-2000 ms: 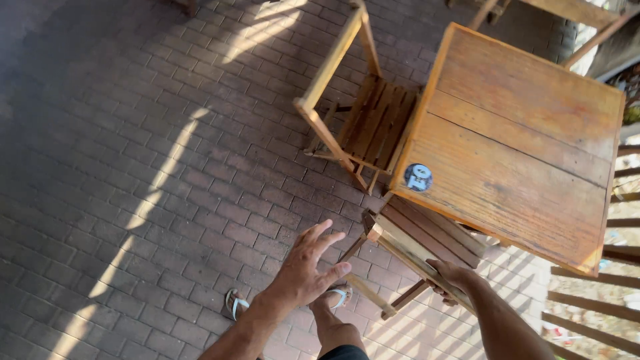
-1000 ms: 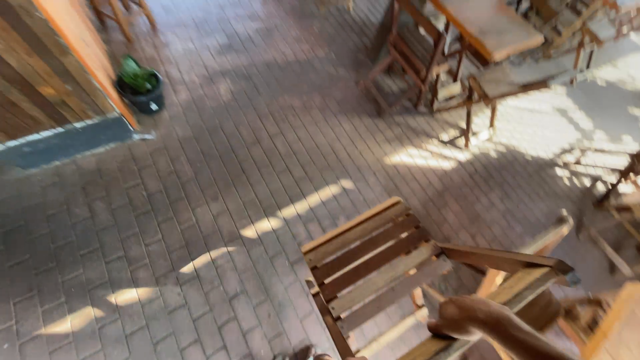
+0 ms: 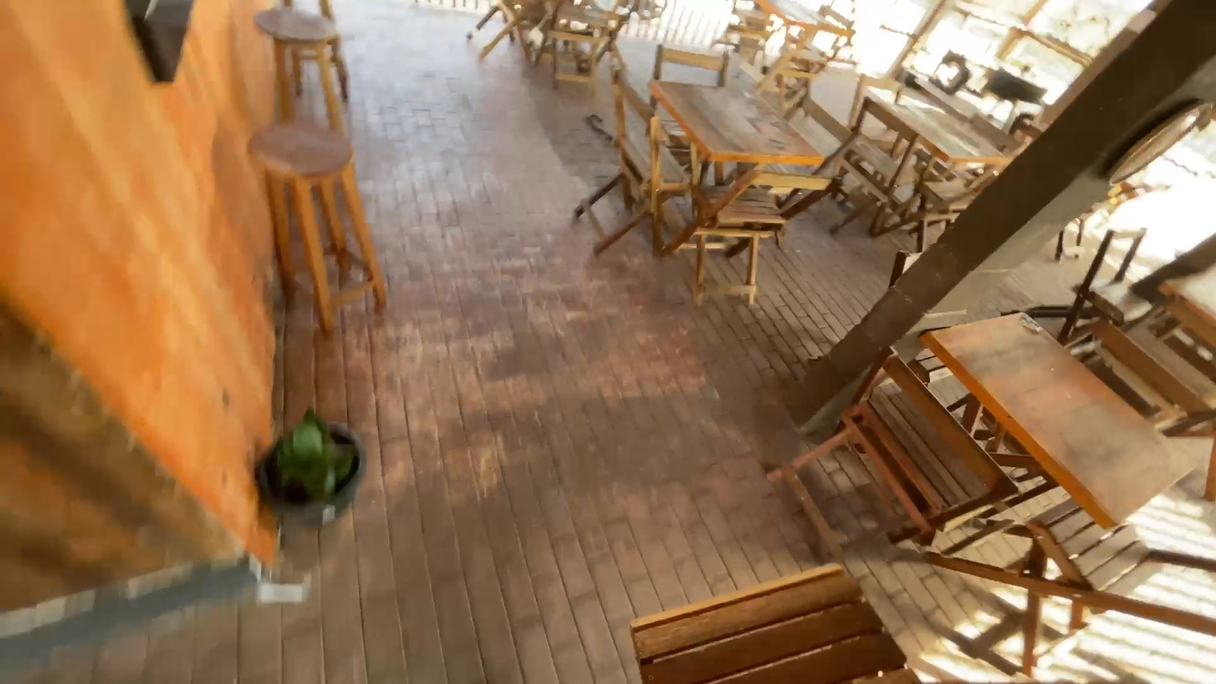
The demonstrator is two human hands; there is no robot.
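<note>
Neither my left hand nor my right hand shows in the head view. At the bottom edge, right of the middle, the slatted seat of a wooden folding chair [image 3: 760, 627] is partly in view; the rest of this chair lies below the frame, so what touches it is hidden. To its right another slatted folding chair [image 3: 917, 461] stands beside a wooden table [image 3: 1059, 408]. One more folding chair [image 3: 1092, 546] is at that table's near side.
A dark slanting post [image 3: 959, 237] rises behind the right-hand table. Farther back are another wooden table [image 3: 736, 123] with folding chairs around it and more tables. On the left stand round wooden stools [image 3: 302, 150], an orange wall [image 3: 142, 237] and a potted plant [image 3: 312, 465] on the brick floor [image 3: 532, 456].
The view has swung up and across the room. The hand that was on the wooden chair one second ago is out of view, and less of that chair shows.
</note>
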